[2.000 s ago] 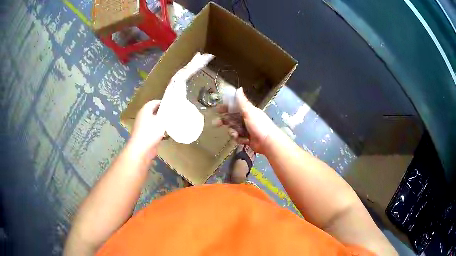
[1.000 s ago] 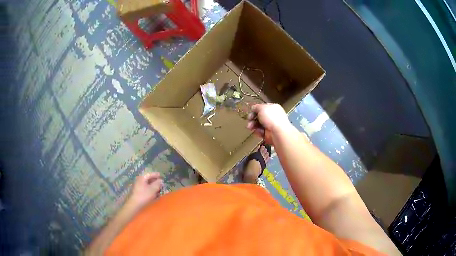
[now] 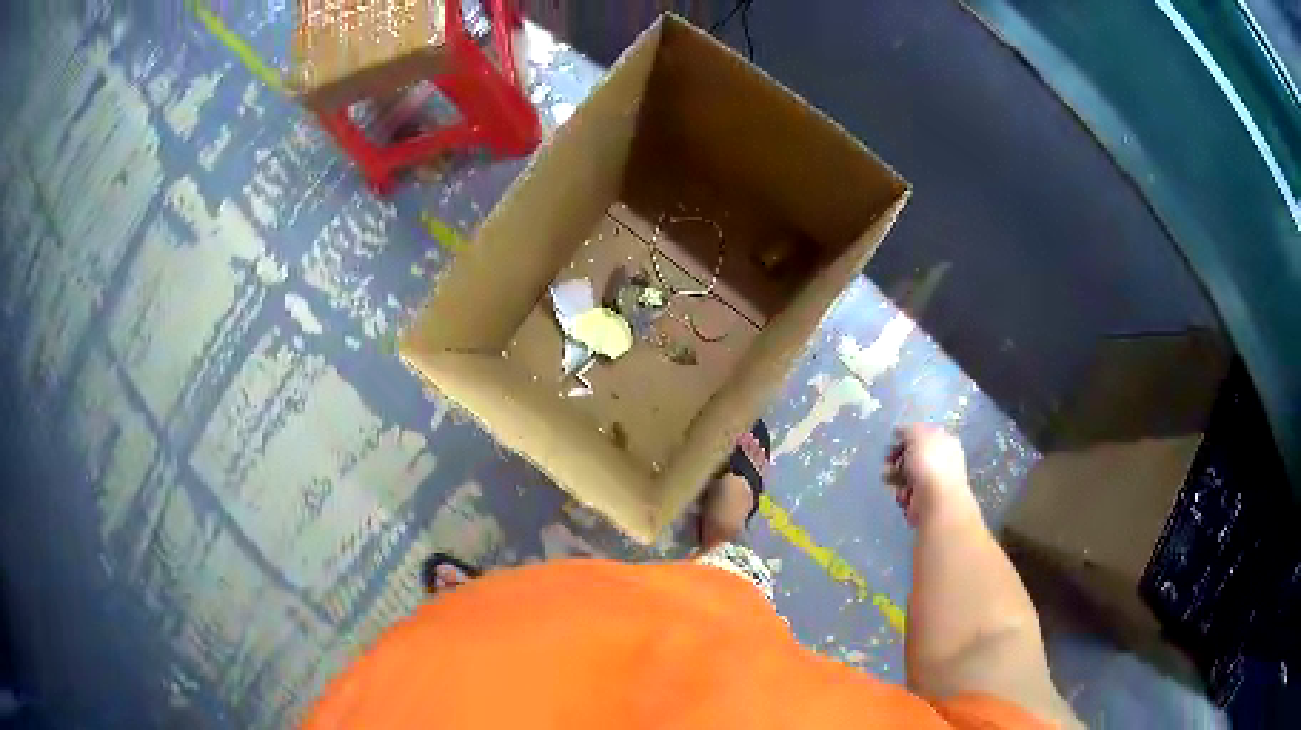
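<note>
An open brown cardboard box (image 3: 528,235) stands on the floor in front of me. White scraps (image 3: 574,305), a pale yellowish round piece (image 3: 601,334), thin looped wire (image 3: 689,257) and small bits lie on its bottom. My right hand (image 3: 925,464) is outside the box, to its lower right, with the fingers curled. Whether it holds anything small is hidden. My left hand is not in view.
A red plastic stool (image 3: 492,93) with a brown box on it stands at the upper left. The dark green bench edge (image 3: 1141,129) curves along the right. Another carton (image 3: 1106,499) is at the lower right. My sandalled feet are below the box.
My right hand has moved out of the box to the right. My left hand has left the picture. The pale yellowish piece now shows beside the white scraps.
</note>
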